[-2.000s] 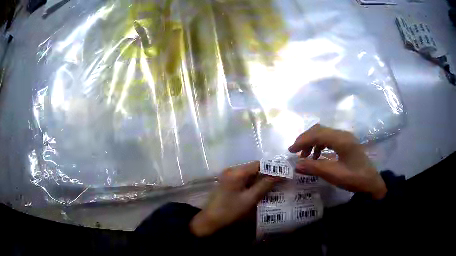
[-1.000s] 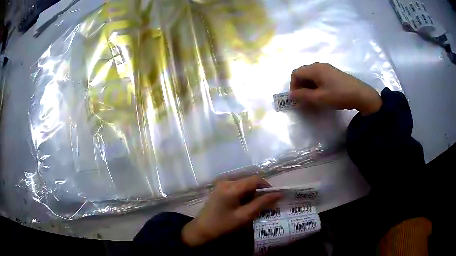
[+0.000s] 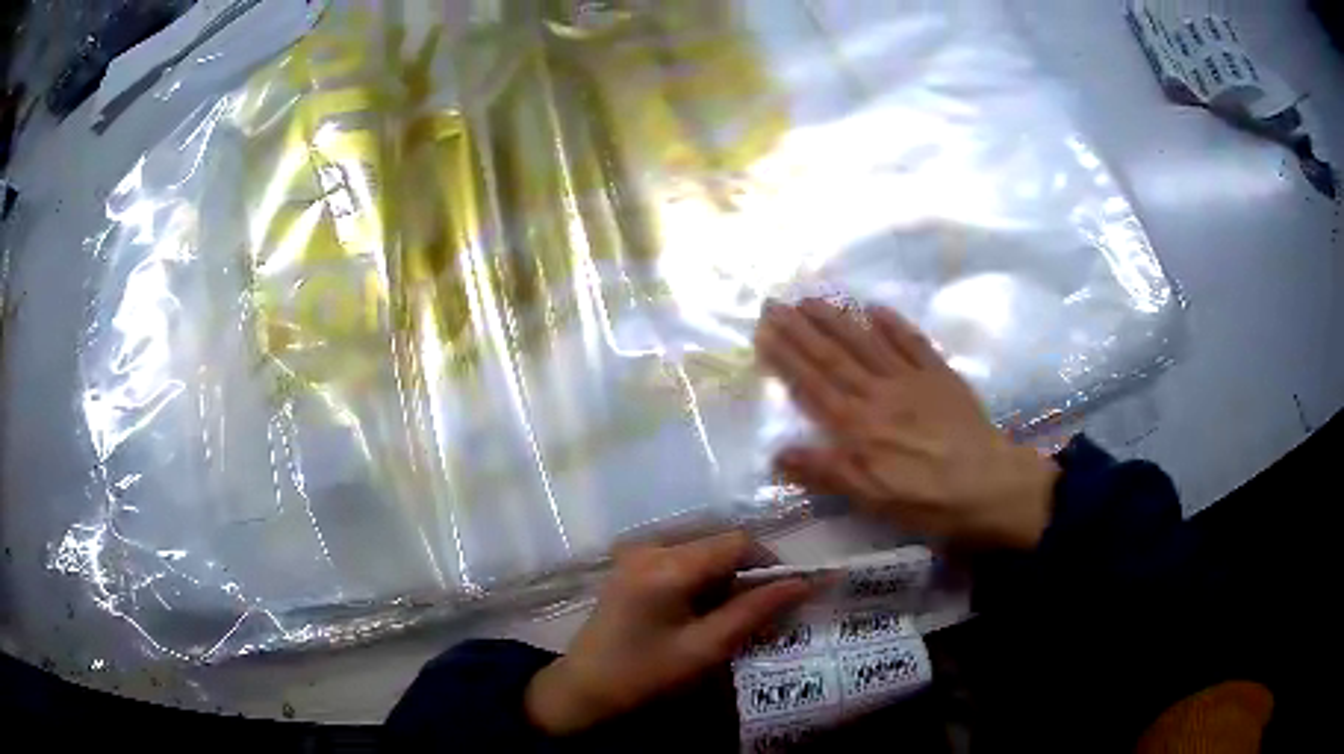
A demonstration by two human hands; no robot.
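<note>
A stack of large clear glossy polybags (image 3: pixel 487 442) lies flat, with yellow-green print showing through and strong glare. My right hand (image 3: pixel 899 427) lies flat on the right part of the top bag, fingers extended; it holds nothing that I can see. A trace of a sticker may show at its fingertips, but glare hides it. My left hand (image 3: pixel 649 626) is at the near edge of the stack, shut on the barcode label sheet (image 3: pixel 833 670), which hangs toward me with two columns of white labels.
A curled strip of small barcode labels (image 3: pixel 1209 59) lies at the far right of the white table (image 3: pixel 1253 280). White paper strips (image 3: pixel 184 44) and a dark item (image 3: pixel 111 59) lie at the far left. An orange-brown patch shows at the bottom right.
My right hand took a barcode sticker from the sheet to above the bag, then opened and came down flat on it. My left hand stays at the near edge with the sheet.
</note>
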